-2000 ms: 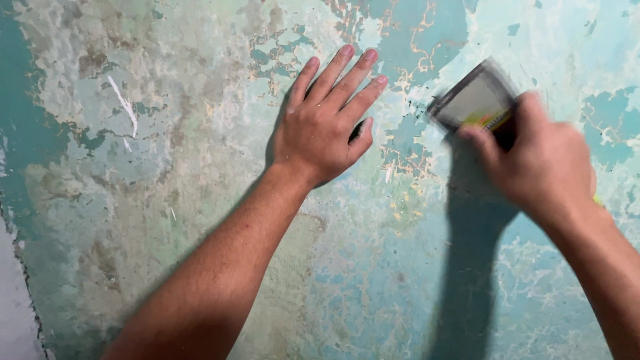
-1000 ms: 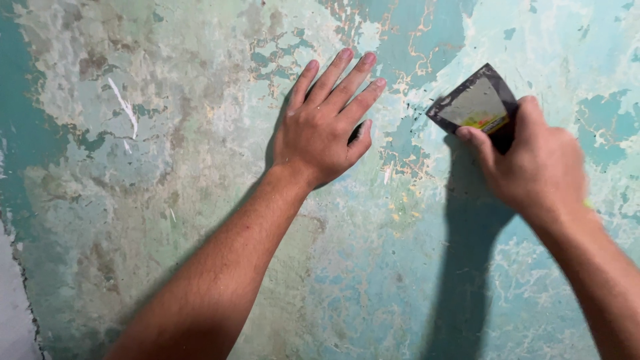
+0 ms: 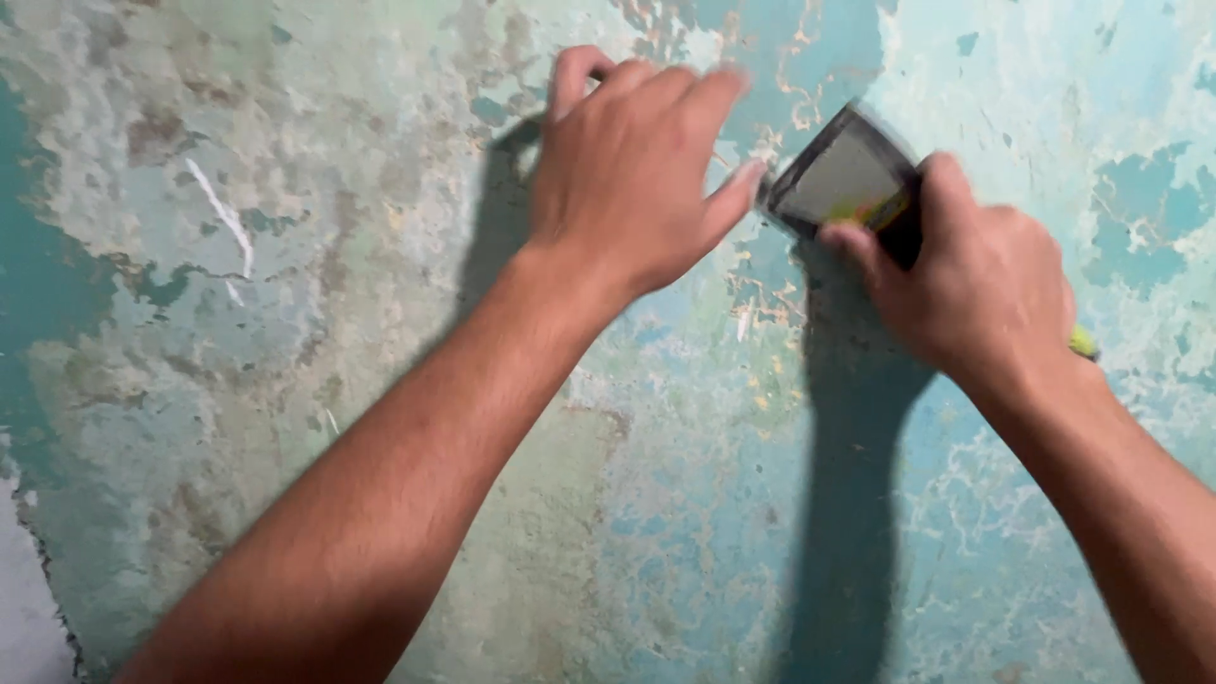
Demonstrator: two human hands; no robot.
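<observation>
A wide-bladed scraper (image 3: 845, 176) with a dark-edged metal blade and a black and yellow-green handle is gripped in my right hand (image 3: 978, 266), its blade tilted up and left against or close to the wall. Most of the handle is hidden by the palm; its yellow-green end shows past the wrist. My left hand (image 3: 632, 166) holds nothing. It is lifted off the wall, back towards me, fingers bent and slightly blurred, the thumb pointing at the blade's left corner. Behind both hands is a wall with patchy, peeling turquoise and pale green paint (image 3: 684, 532).
Two white scratches (image 3: 228, 223) mark the wall at the left. A jagged paint edge borders a pale grey patch (image 3: 28, 589) at the lower left. Cracked and flaked paint (image 3: 1140, 218) shows at the right. Shadows of my arms fall across the wall.
My left hand, earlier spread flat on the wall, has come off it with its fingers bent. My right hand keeps hold of the scraper, in nearly the same spot.
</observation>
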